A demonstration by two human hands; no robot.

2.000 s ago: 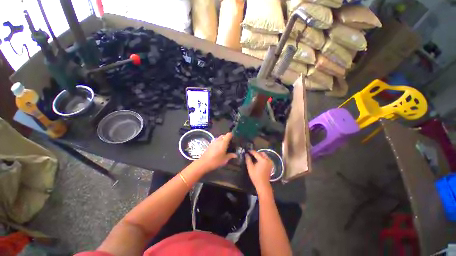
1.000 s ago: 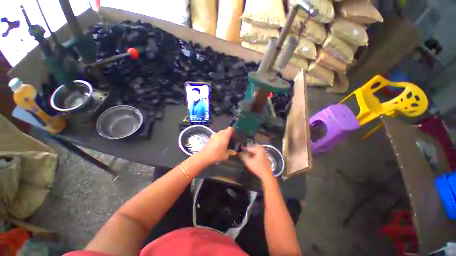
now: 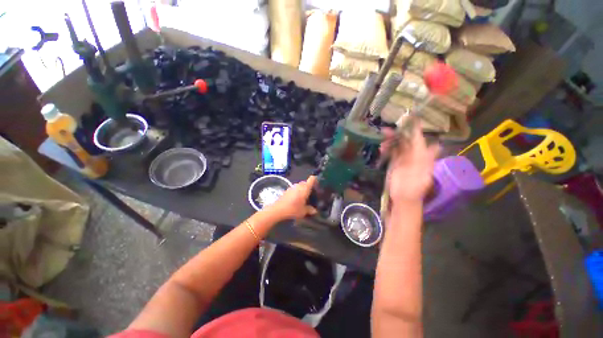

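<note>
My left hand [image 3: 295, 201] is at the foot of the green press [image 3: 342, 158], fingertips at the metal fixture [image 3: 336, 207]. Any part between its fingers is too small and hidden to tell. My right hand [image 3: 412, 164] is raised and blurred right of the press, beside a rod with a red ball knob [image 3: 441, 78]; whether it grips the rod cannot be told. The left parts bowl [image 3: 270, 192] and right parts bowl [image 3: 361, 225] hold small silvery-white bits.
Black parts [image 3: 238, 99] are heaped behind. A lit phone [image 3: 276, 148] stands behind the left parts bowl. Two steel bowls, one here [image 3: 178, 168], and a bottle [image 3: 61, 125] are at left. An open sack [image 3: 301, 280] is below the table edge. Stools [image 3: 456, 185] stand right.
My right hand has moved from the fixture up and right to beside the rod. The red knob now shows at upper right. My left hand stays at the press foot. The view has shifted slightly.
</note>
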